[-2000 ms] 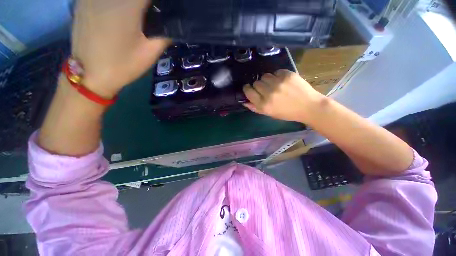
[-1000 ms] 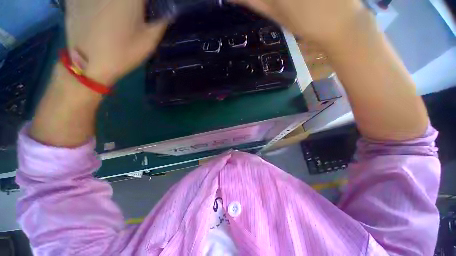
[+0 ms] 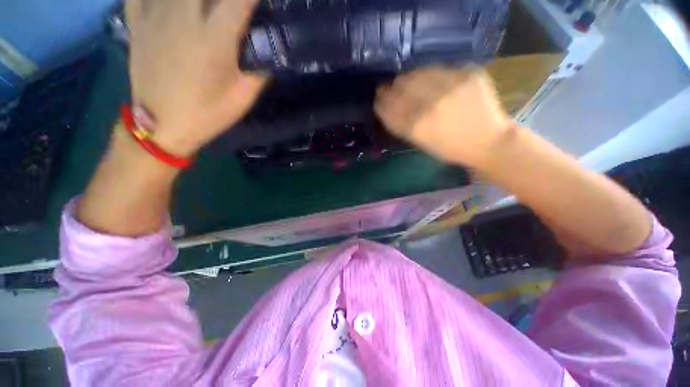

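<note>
A black glossy tray (image 3: 363,38) is raised and tilted at the top of the view, its ribbed side facing me. My left hand (image 3: 189,83) holds its left end, with the fingers partly cut off by the top edge. Below it another black tray (image 3: 295,147) lies on the green bench, mostly dark and shaded, with small reddish spots near its front edge. My right hand (image 3: 446,109) is blurred, its fingers curled over the right part of the lower tray. Whether it holds anything is hidden.
The green bench top (image 3: 212,196) has a pale front edge. A brown cardboard surface (image 3: 529,75) and a white frame (image 3: 579,57) stand at the right. Another black tray (image 3: 495,246) is lower right, below bench height. Dark trays (image 3: 45,143) lie at the far left.
My right hand has come down from the top edge to the lower tray. The raised tray shows more fully. The silvery squares seen earlier in the lower tray no longer show.
</note>
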